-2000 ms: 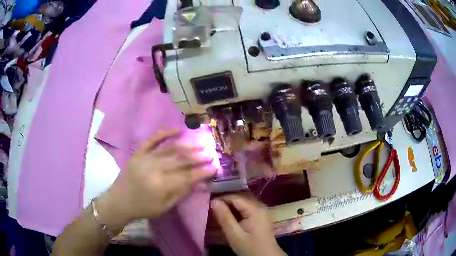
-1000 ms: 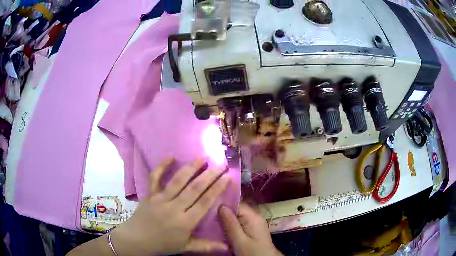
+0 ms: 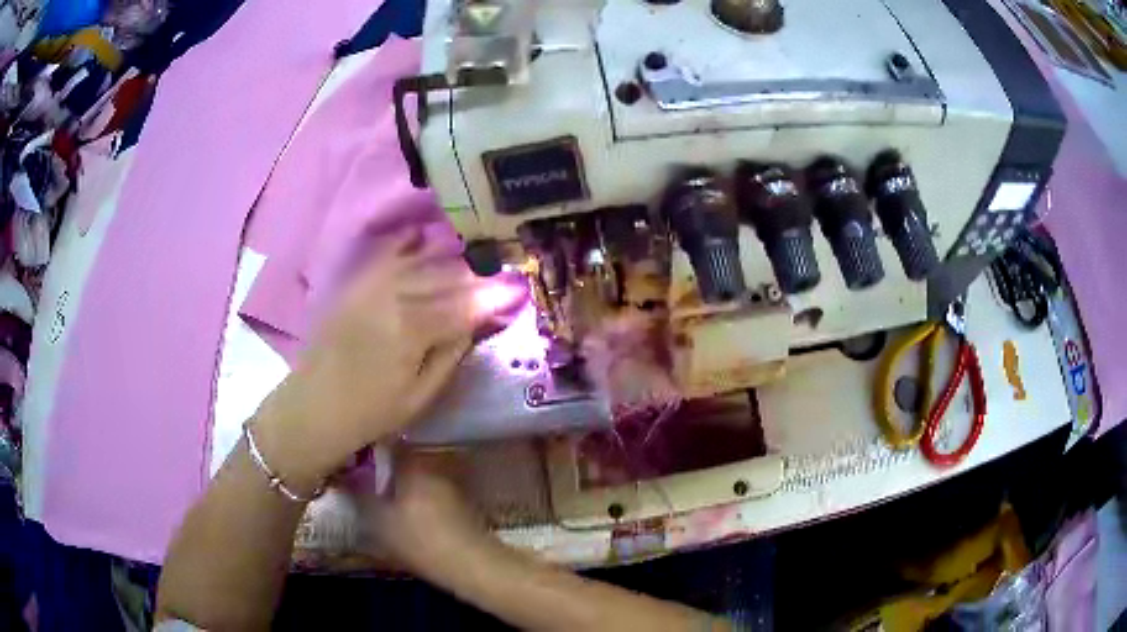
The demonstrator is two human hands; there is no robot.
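Observation:
My left hand (image 3: 396, 327), a thin bracelet on its wrist, is bunched on the pink piece (image 3: 383, 191) left of the needle, with fingertips by the glaring lamp spot. The piece lies crumpled behind the hand and partly under the machine head. My right hand (image 3: 426, 494) is blurred at the table's front edge, below my left wrist, beside a small bit of pink cloth; its grip is unclear. The silver cloth plate (image 3: 482, 389) is bare. The overlock machine's (image 3: 803, 99) needle area (image 3: 556, 303) shows reddish lint.
A long flat pink panel (image 3: 148, 296) lies at the left. Yellow and red handled scissors (image 3: 953, 401) and a black looped item (image 3: 1021, 286) lie at the right. Four black tension knobs (image 3: 791, 228) stick out in front. Coloured cloth heaps (image 3: 62, 124) lie at the far left.
The pink piece has left the cloth plate and is bunched further back and left. My left hand has moved up and left; my right hand has swung left along the front edge.

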